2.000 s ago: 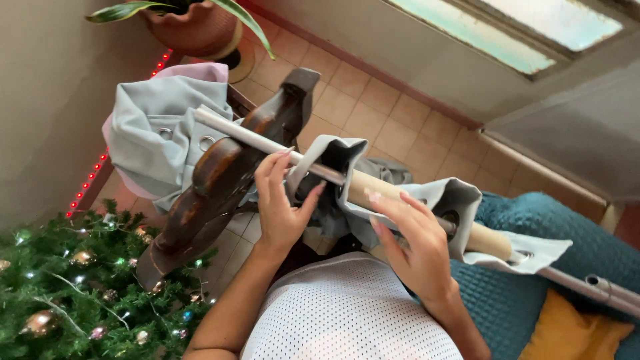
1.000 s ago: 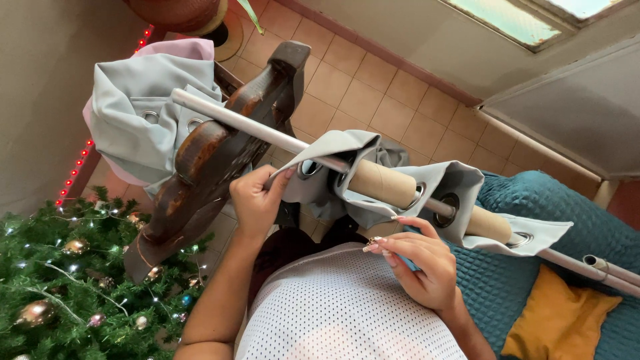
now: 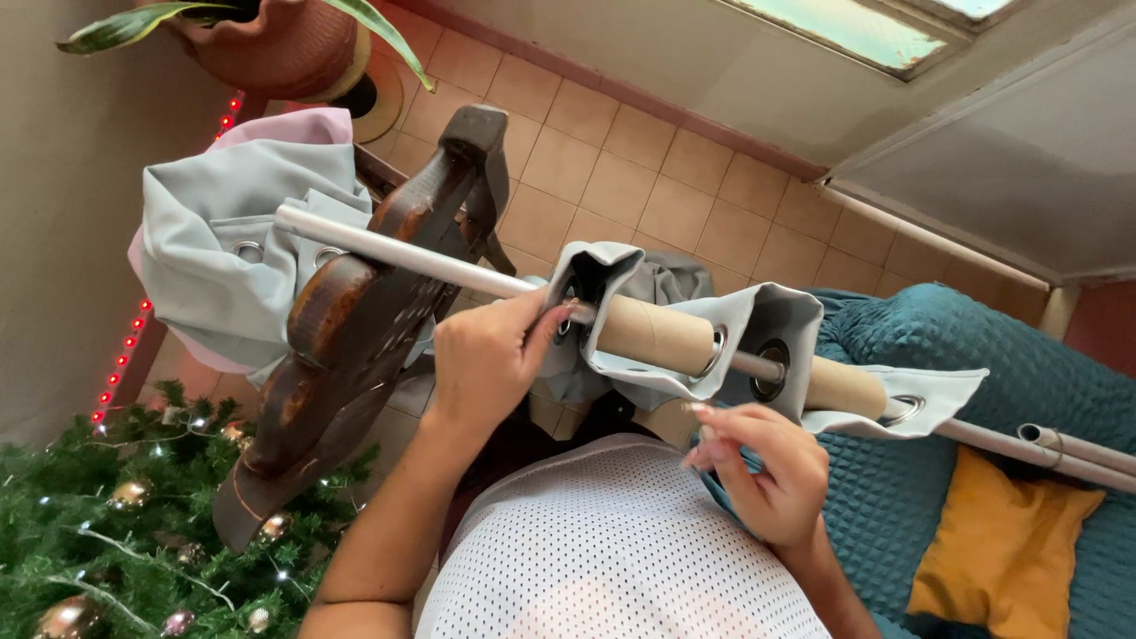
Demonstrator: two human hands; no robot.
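Observation:
A metal curtain rod (image 3: pixel 408 257) lies across the wooden chair back (image 3: pixel 355 311) and runs to the lower right. A grey grommet curtain (image 3: pixel 657 377) is threaded on it in folds. Between its grommets, one cardboard tube (image 3: pixel 655 335) and another cardboard tube (image 3: pixel 843 389) sit around the rod. My left hand (image 3: pixel 497 359) grips the curtain's edge at its leftmost threaded grommet, beside the rod. Below the folds, my right hand (image 3: pixel 763 470) is off the curtain with its fingertips together; whether they hold something small cannot be told.
More grey curtain fabric (image 3: pixel 213 266) with grommets hangs beyond the chair. A decorated Christmas tree (image 3: pixel 133 532) stands at lower left, a potted plant (image 3: pixel 275 49) at upper left. A teal quilted cover (image 3: pixel 896 515) and a mustard cushion (image 3: pixel 1003 550) lie at right, near another metal tube (image 3: pixel 1083 453).
My left hand has moved right along the rod with the curtain's edge. My right hand was at the curtain two seconds ago and is now below it.

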